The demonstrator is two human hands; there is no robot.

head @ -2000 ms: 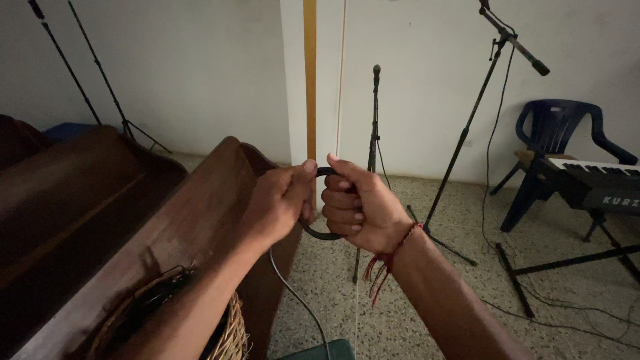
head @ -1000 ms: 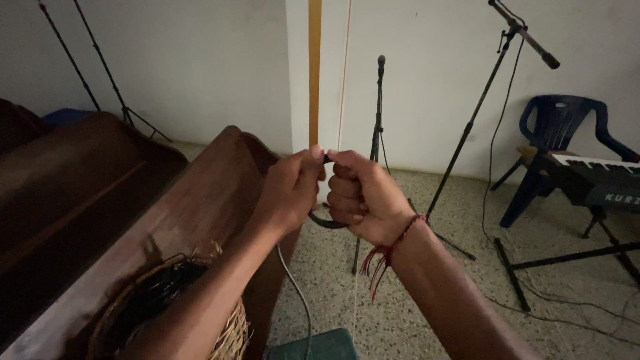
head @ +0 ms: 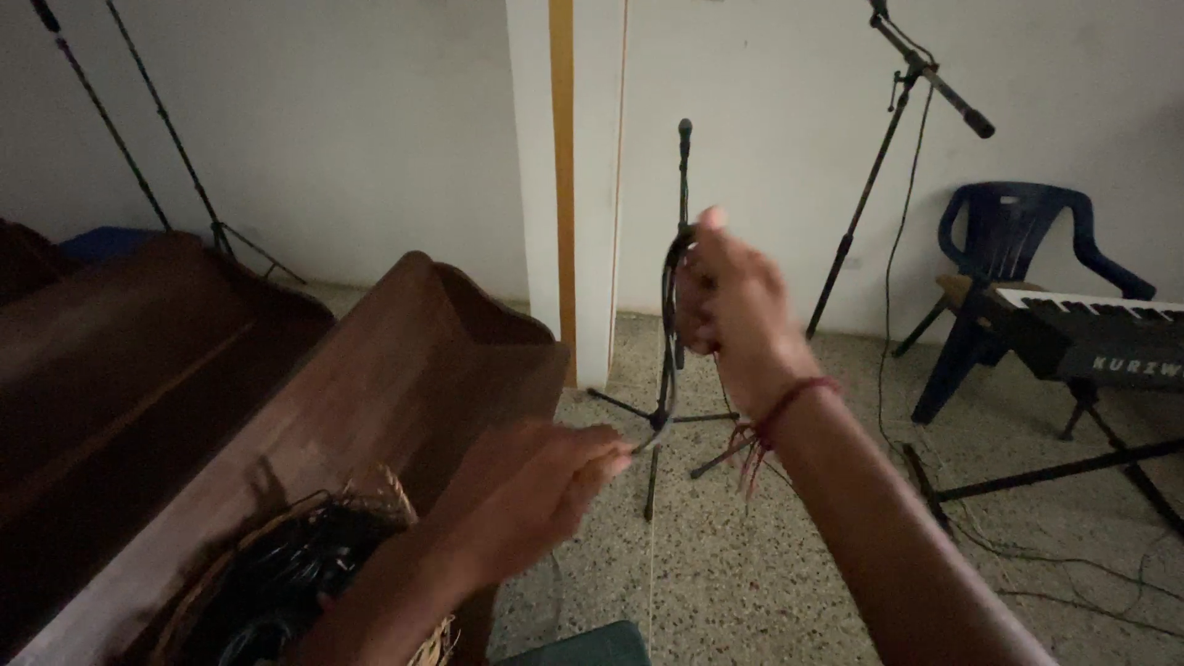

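Observation:
My right hand (head: 735, 301), with a red string bracelet at its wrist, grips a looped black cable (head: 668, 324) at upper centre. The loops hang down on the left side of its fist. Lower and to the left, my left hand (head: 546, 481) pinches the cable between thumb and fingers, just under the loops. Both hands are somewhat blurred. Under my left forearm a wicker basket (head: 402, 499) holds dark coiled cables (head: 277, 573) on the wooden pew.
Wooden pews (head: 370, 370) fill the left side. Ahead, a microphone stand (head: 684, 185) stands by a pillar (head: 592, 185). At right are a boom stand (head: 869, 185), a blue plastic chair (head: 1008, 231), a keyboard (head: 1101, 342) and floor cables (head: 1064, 555). A green object (head: 592, 647) is below.
My hands were close together at the loop; now they are apart. My left hand has moved down with a stretch of cable, while my right hand still grips the loops.

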